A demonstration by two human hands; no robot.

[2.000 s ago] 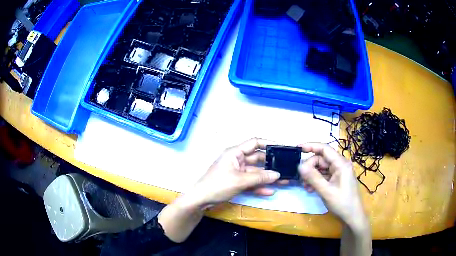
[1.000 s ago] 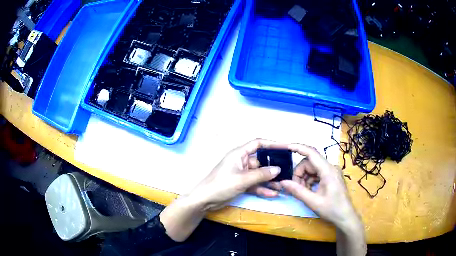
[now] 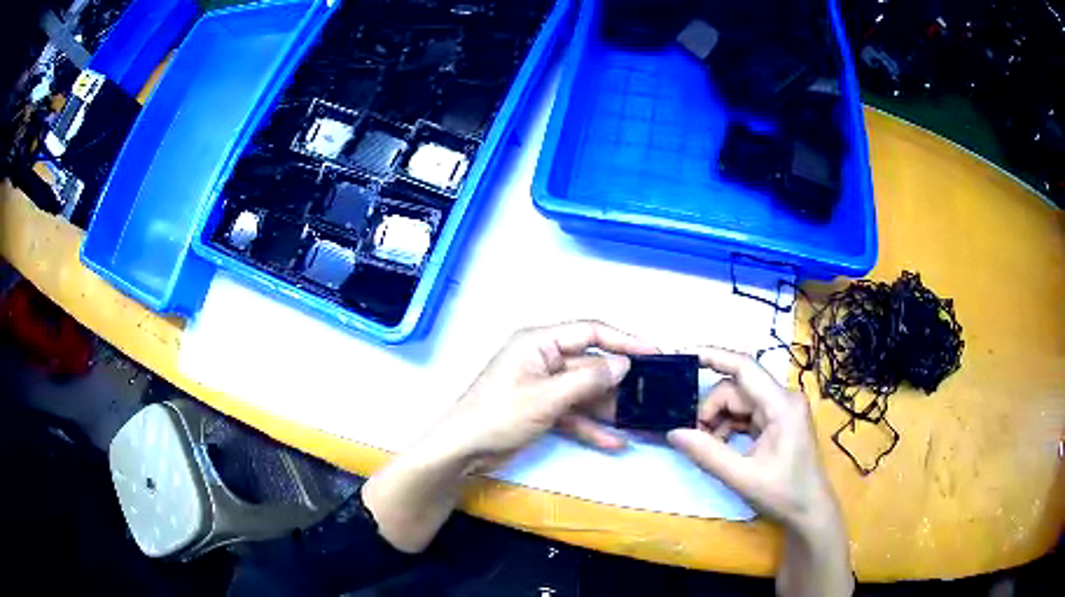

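A small square black housing is held between both hands above the white sheet. My left hand grips its left side, with fingertips at the upper left corner. My right hand grips its right side, with a finger at the upper right corner and the thumb at the lower right edge. Whether a sealing ring sits around the housing cannot be told. A tangled pile of black sealing rings lies on the yellow tabletop right of my hands, with a few loose loops beside it.
A blue bin with jumbled black housings stands beyond my hands. Left of it are a blue tray of housings, some pale-faced, and a light blue empty tray. A pale stool stands below the table's edge at lower left.
The housing has been turned or tilted in my fingers. My left thumb has moved from its face to its upper left corner, and my right thumb now lies at its lower right edge.
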